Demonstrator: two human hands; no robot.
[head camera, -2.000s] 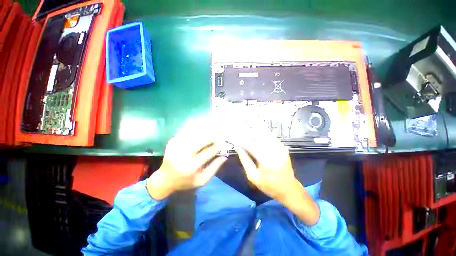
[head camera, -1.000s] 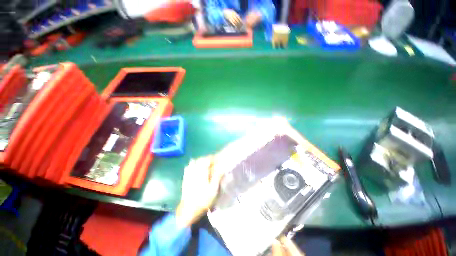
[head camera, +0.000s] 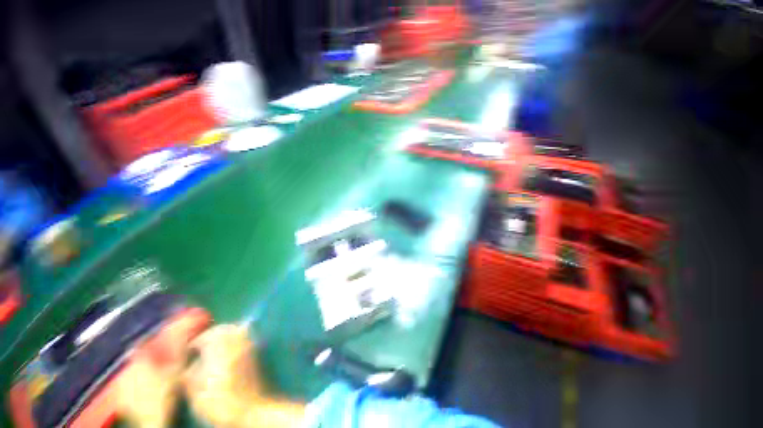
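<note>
The view is strongly blurred. A laptop base assembly (head camera: 109, 344) with a long dark battery lies at the lower left, with its orange-red foam tray (head camera: 100, 405) showing around it. My right hand (head camera: 224, 376), with a blue sleeve, is at the right end of the laptop and tray; blur hides whether its fingers grip anything. Another skin-coloured patch beside it, over the tray's near side, may be my left hand (head camera: 146, 389) or more fingers of my right; I cannot tell which. No small part can be made out in the fingers.
A silver-white boxy machine (head camera: 347, 272) stands right of the laptop. A dark screwdriver (head camera: 364, 368) lies near the bench's near edge. A dark flat object (head camera: 406, 216) lies beyond the machine. Stacked orange-red trays (head camera: 544, 284) stand at right. A blurred person in blue (head camera: 552, 50) is at the far end.
The view has swung right and up, so the laptop and hands now sit at the lower left. The laptop was tilted in my hands a second ago. The blue bin has left the view.
</note>
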